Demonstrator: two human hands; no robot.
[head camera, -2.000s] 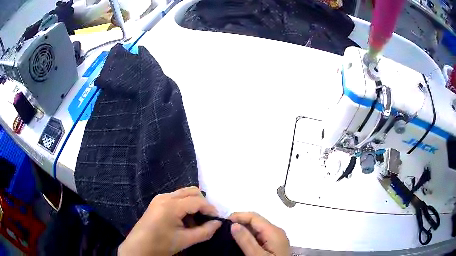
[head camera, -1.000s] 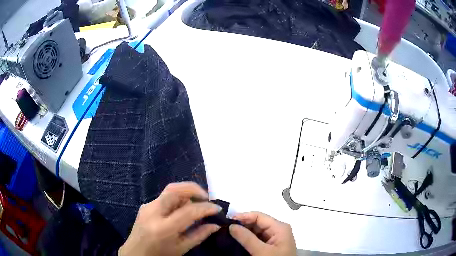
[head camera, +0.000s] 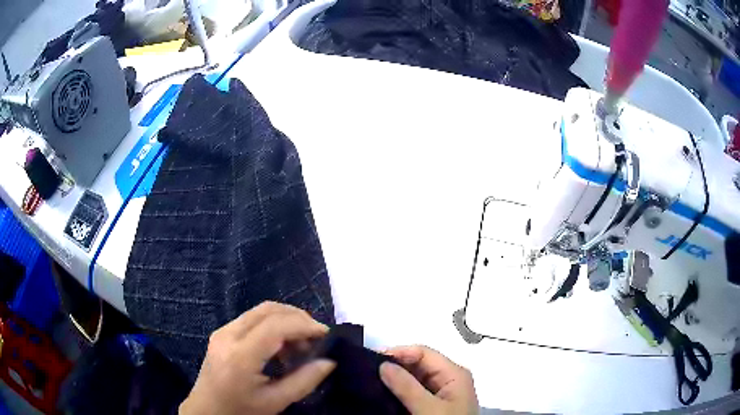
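Observation:
My left hand (head camera: 260, 365) and my right hand (head camera: 430, 381) are bare and close together at the table's front edge. Both pinch a small plain dark piece (head camera: 353, 365) between thumb and fingers, with a small flap of it standing up between them. The lower part of the piece is cut off by the picture's bottom edge. A dark checked garment panel (head camera: 231, 219) with thin pale lines lies left of the piece, and my left hand overlaps its lower end.
A white sewing machine head (head camera: 625, 170) stands right, with black fabric shears (head camera: 686, 348) and yellow-green snips (head camera: 641, 320) beside it. A pink thread cone (head camera: 634, 44) is above. A dark garment pile (head camera: 438, 36) lies behind. A grey box with a fan grille (head camera: 77, 105) stands left.
My left hand has shifted a little left and down from the right hand. More of the dark piece now shows, spread flatter between my hands. The camera view has shifted slightly.

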